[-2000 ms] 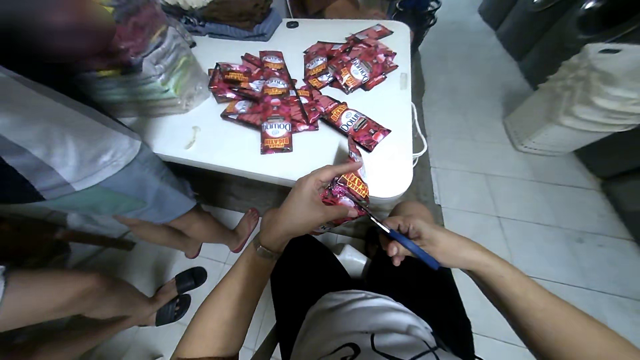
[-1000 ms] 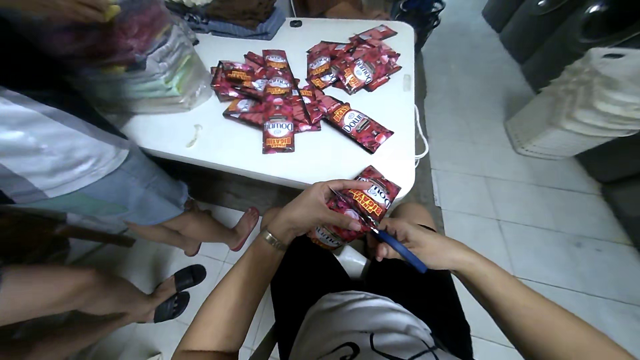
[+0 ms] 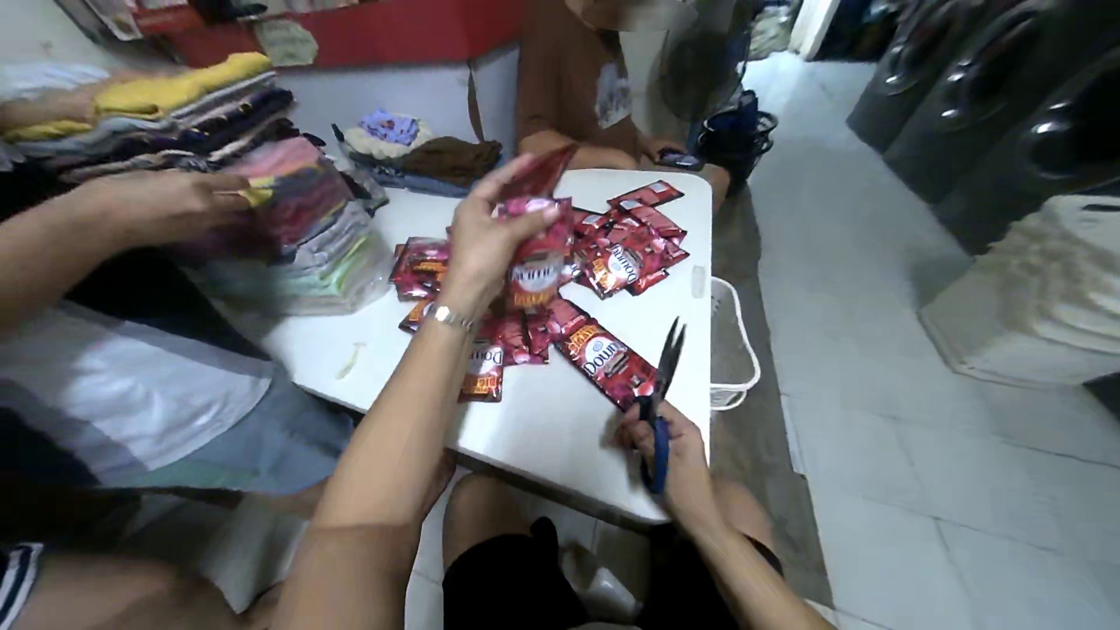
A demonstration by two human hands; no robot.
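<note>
My left hand [image 3: 494,232] is raised over the white table [image 3: 560,437], its fingers closed on red Downy sachets [image 3: 535,262] that blur a little. Under and around it lies a pile of similar sachets [image 3: 424,267]; a second pile [image 3: 626,249] sits to the right. A strip of sachets [image 3: 604,357] slants toward the table's near right part. There my right hand [image 3: 661,446] holds blue-handled scissors [image 3: 665,372], blades pointing up and away beside the strip's end.
A co-worker's hand [image 3: 179,206] is by bagged folded clothes [image 3: 324,254] at the left. More folded clothes [image 3: 437,157] lie at the table's back, near a seated person [image 3: 569,87]. A white basket [image 3: 739,350] is beside the right edge; stacked white baskets [image 3: 1041,289] stand farther right.
My left hand has moved from near my lap to over the sachet piles. My right hand has brought the scissors from my lap up over the table. The view has tilted up.
</note>
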